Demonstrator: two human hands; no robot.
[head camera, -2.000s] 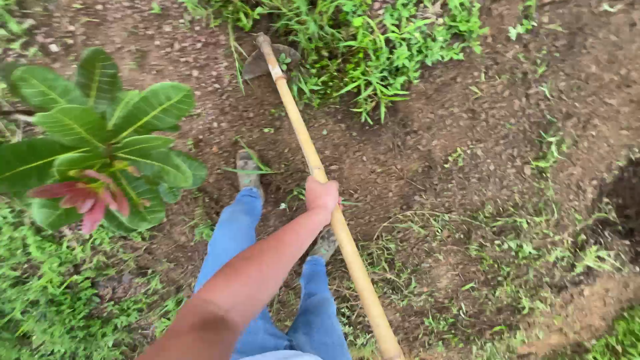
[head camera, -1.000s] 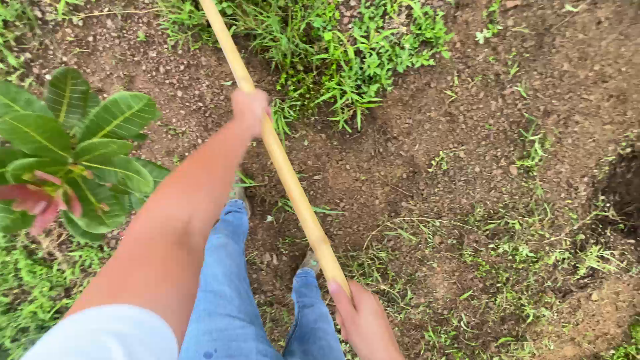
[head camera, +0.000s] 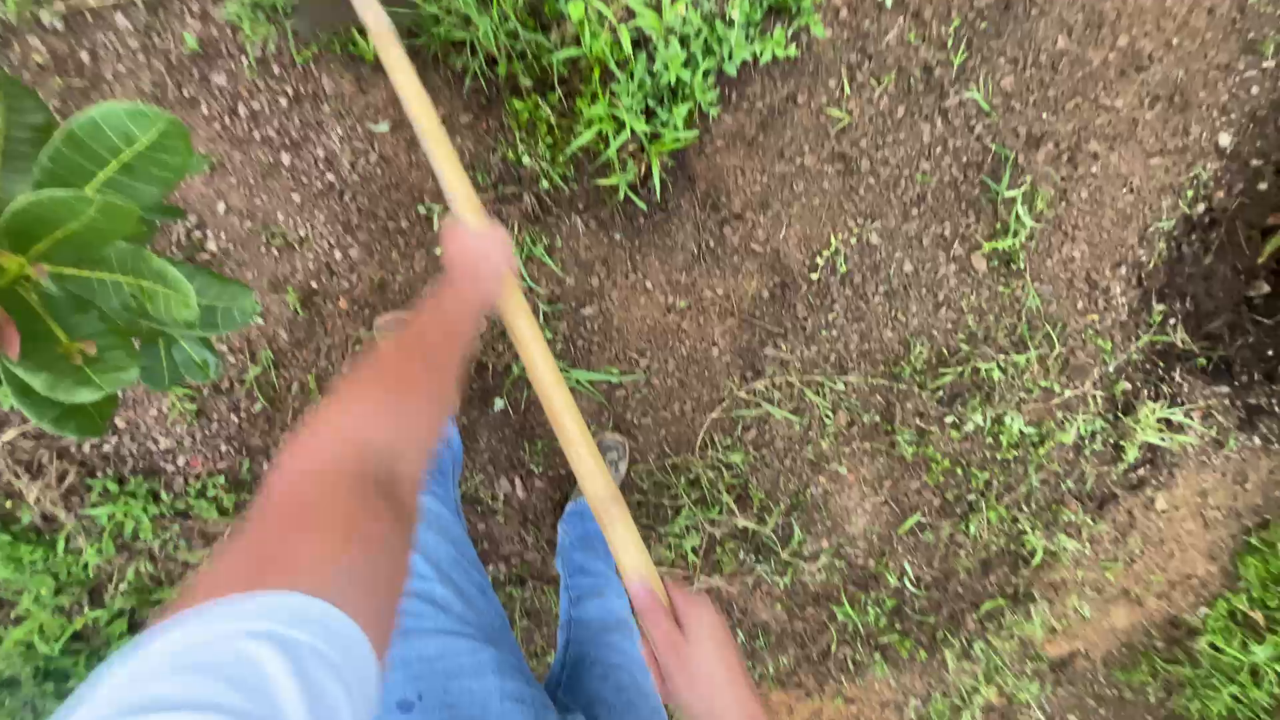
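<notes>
A hoe with a long pale wooden handle (head camera: 560, 400) runs from the top left down to the lower middle. My left hand (head camera: 478, 262) grips the handle's upper part, slightly blurred. Near the handle's lower end my right hand (head camera: 695, 650) is closed around it. The dark metal hoe blade (head camera: 325, 14) shows only in part at the top edge, beside a clump of green grass and weeds (head camera: 640, 80). Whether the blade touches the ground cannot be told.
A broad-leafed young plant (head camera: 100, 270) stands at the left. My shoe (head camera: 612, 455) is on the brown gravelly soil (head camera: 740, 300), below the weeds. Uprooted-looking grass (head camera: 1000, 430) is scattered at the right, near a dark hollow (head camera: 1230, 290) in the soil.
Two seconds ago the blade rested at the weeds' left side and only my left hand was in view. My right hand has since come into view on the handle's lower end.
</notes>
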